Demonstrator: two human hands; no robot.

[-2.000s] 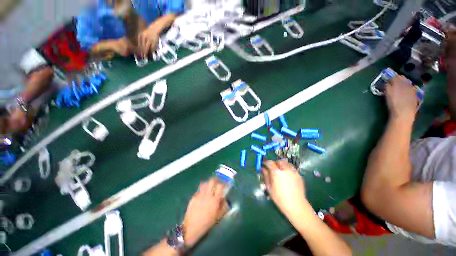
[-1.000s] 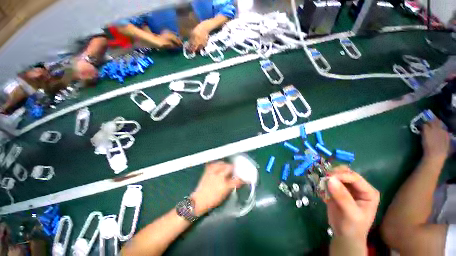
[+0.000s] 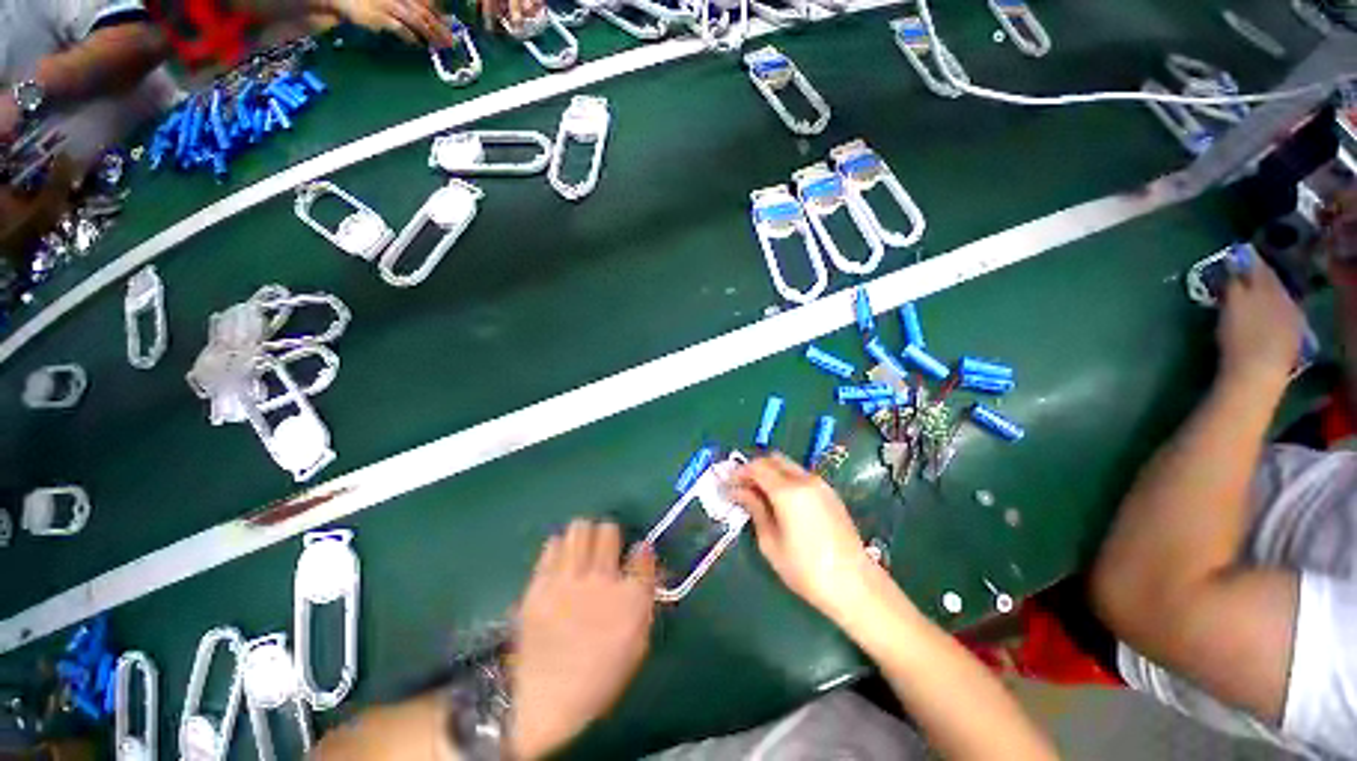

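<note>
A white looped housing (image 3: pixel 697 570) lies between my hands, low over the green bench. My left hand (image 3: pixel 585 632), with a watch on the wrist, holds the loop end. My right hand (image 3: pixel 796 520) has its fingers on the head of the housing; its fingertips partly hide the head, so I cannot tell what is in it. A blue battery (image 3: pixel 695 470) is just beside the head. More loose blue batteries (image 3: pixel 987 372) lie beyond my right hand, around a pile of small circuit boards and wires (image 3: pixel 923 436).
A white strip (image 3: pixel 595 406) crosses the bench. Beyond it stand three filled housings (image 3: pixel 838 217) in a row and scattered empty housings (image 3: pixel 430 232). More housings (image 3: pixel 326 617) lie at the lower left. Another person's arm (image 3: pixel 1191 491) is at the right. Small round parts (image 3: pixel 953 602) lie near the front edge.
My right hand has moved left from the parts pile to the housing head. The housing, earlier blurred in my left hand, now lies stretched between both hands. A battery now lies beside its head.
</note>
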